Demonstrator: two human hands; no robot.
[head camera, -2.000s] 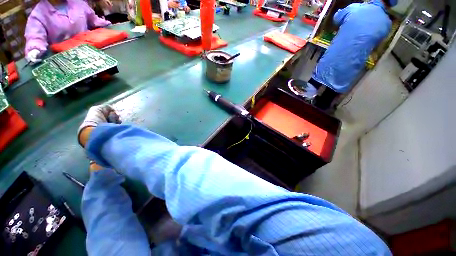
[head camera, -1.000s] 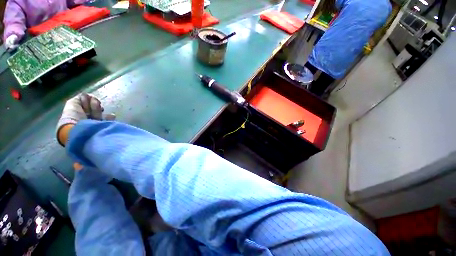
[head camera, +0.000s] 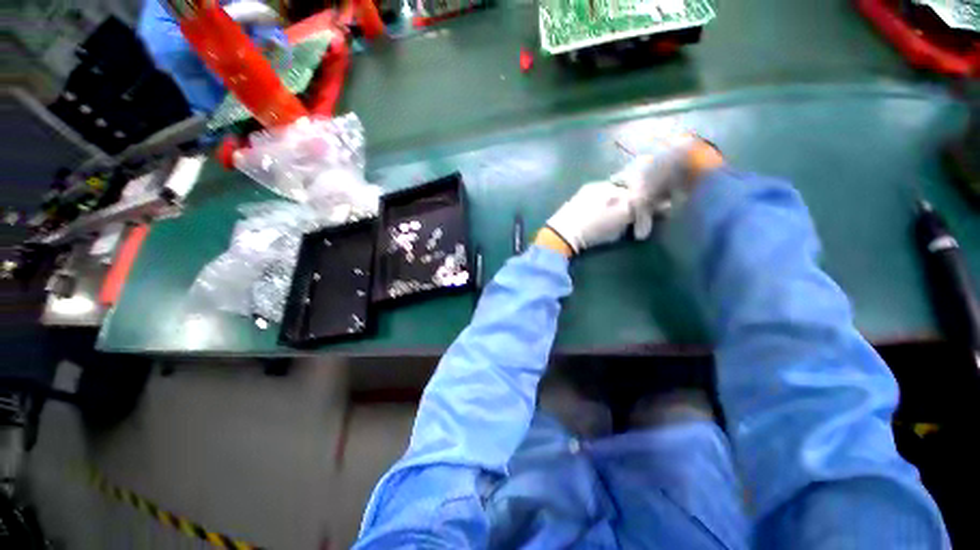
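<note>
My left hand (head camera: 594, 215) and my right hand (head camera: 668, 175), both in white gloves, are close together over the green bench (head camera: 516, 145). The fingers are blurred, and I cannot tell what they hold. A small dark shape shows just under the hands. To the left are two black parts trays side by side. The right tray (head camera: 421, 249) holds many small silvery parts; the left tray (head camera: 333, 281) holds a few. Thin dark sticks (head camera: 518, 233) lie between the trays and my left hand.
Crumpled clear bags (head camera: 312, 167) lie beyond and left of the trays. A green circuit board (head camera: 623, 24) stands at the far side. The electric screwdriver (head camera: 946, 258) is at the right edge. A red-orange post (head camera: 239, 64) and another person's blue sleeve (head camera: 177, 54) are upper left.
The view has swung left, bringing both trays, the bags and my left hand into sight. The can and red-lined bin have left the picture. My hands now are together.
</note>
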